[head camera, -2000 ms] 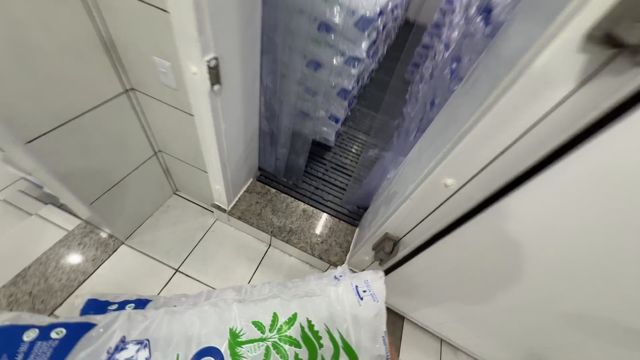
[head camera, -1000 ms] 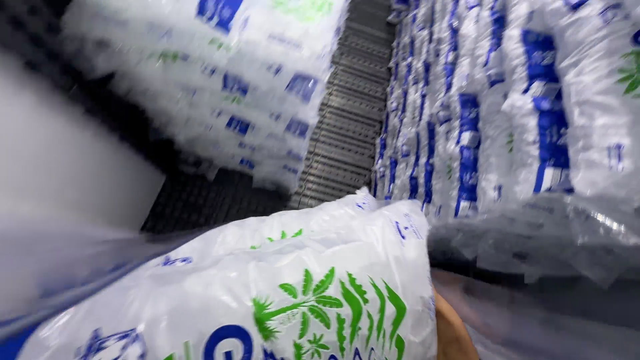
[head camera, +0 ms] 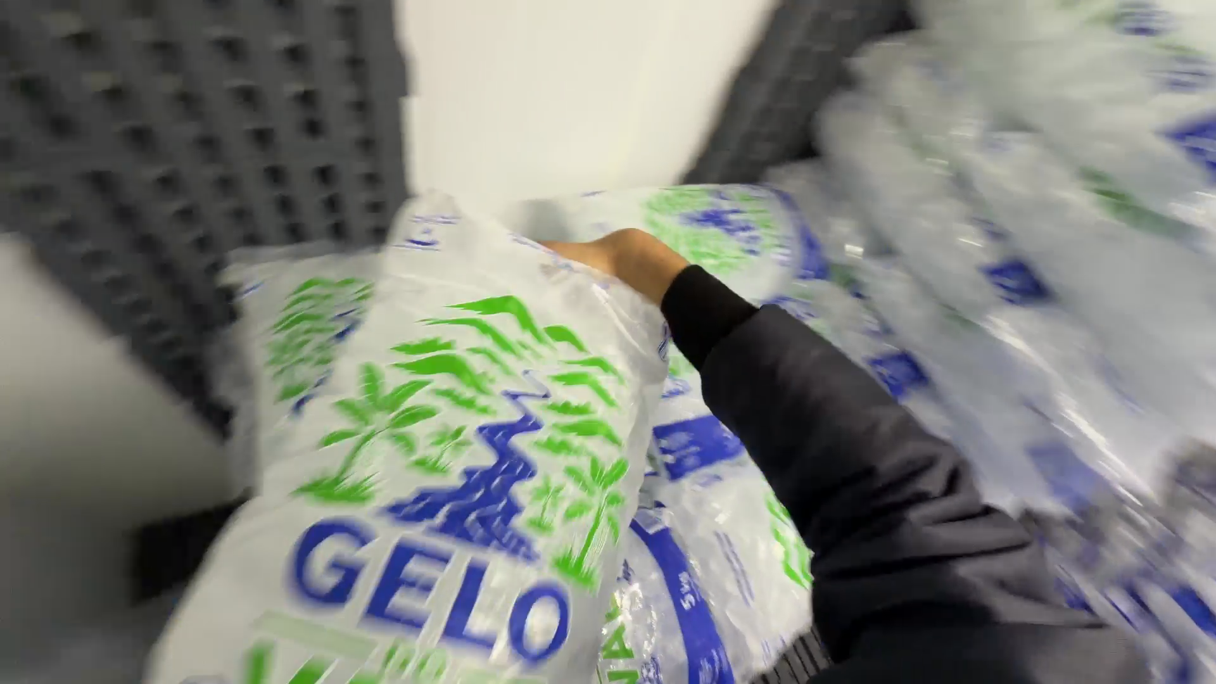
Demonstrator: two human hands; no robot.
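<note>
A large plastic bag of ice point(head camera: 456, 408), white with green palms and a blue stream, fills the left and middle of the head view. My right hand point(head camera: 617, 261), in a dark sleeve, is at the bag's upper right edge, its fingers hidden behind the plastic. The hand appears to hold the bag there. Another printed ice bag point(head camera: 313, 323) shows behind its left side, and further bags lie beyond and below my wrist, one of them a bag with a green round print point(head camera: 722, 228). My left hand is not visible.
Stacked ice bags point(head camera: 997, 266) rise along the right side. Dark perforated plastic pallets or panels point(head camera: 209, 114) stand at the upper left, with a white wall point(head camera: 570, 95) between them and another dark slatted piece point(head camera: 788, 85).
From outside the doorway, the view has moved in among the stacked bags. The carried ice bag now shows more of its front, and my right hand and sleeve have come into fuller view.
</note>
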